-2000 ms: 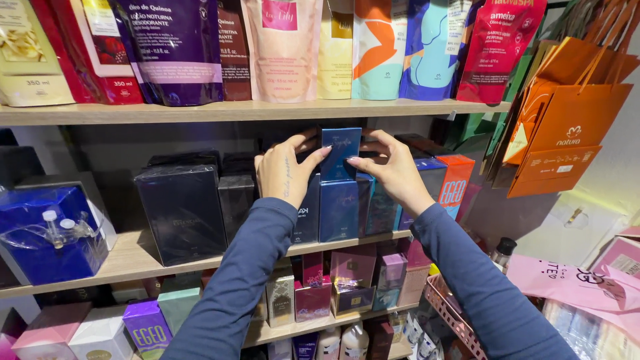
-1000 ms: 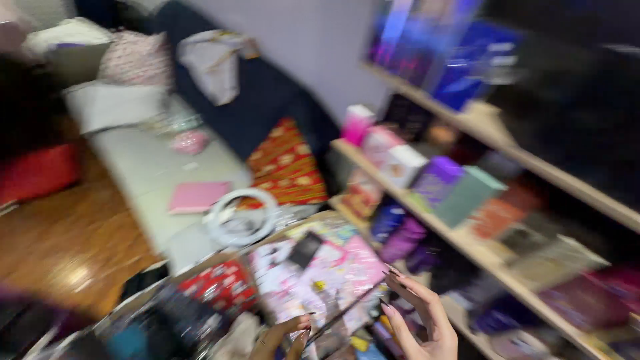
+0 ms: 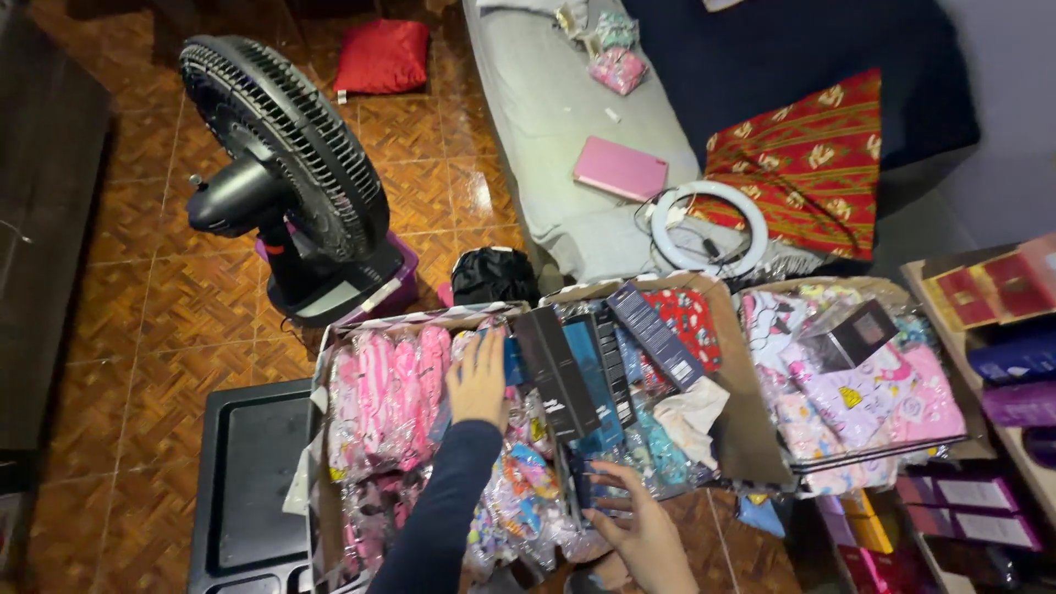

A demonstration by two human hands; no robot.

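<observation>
My left hand (image 3: 478,384) reaches into a box (image 3: 326,462) of plastic-wrapped clothes, its fingers against a small blue box (image 3: 513,361); whether it grips that box I cannot tell. To its left lie pink wrapped garments (image 3: 396,388). My right hand (image 3: 631,520) is lower, thumb and fingers around the end of a dark slim box (image 3: 582,483). Between and above the hands lie a long black carton (image 3: 554,371), a teal carton (image 3: 590,379) and a dark blue carton (image 3: 656,334), on top of wrapped clothes. A white crumpled cloth (image 3: 691,419) is right of them.
A black pedestal fan (image 3: 289,157) stands at upper left, above a black tray (image 3: 256,478). Behind the boxes are a bed or couch with a pink laptop-like case (image 3: 620,169), a ring light (image 3: 709,227) and a red patterned cushion (image 3: 800,165). Shelves (image 3: 949,322) with cartons are at right.
The view has swung from the shelves to the clothes boxes. My hands held a blue box at the shelf two seconds ago; now they are down at the clothes boxes, the left one further left.
</observation>
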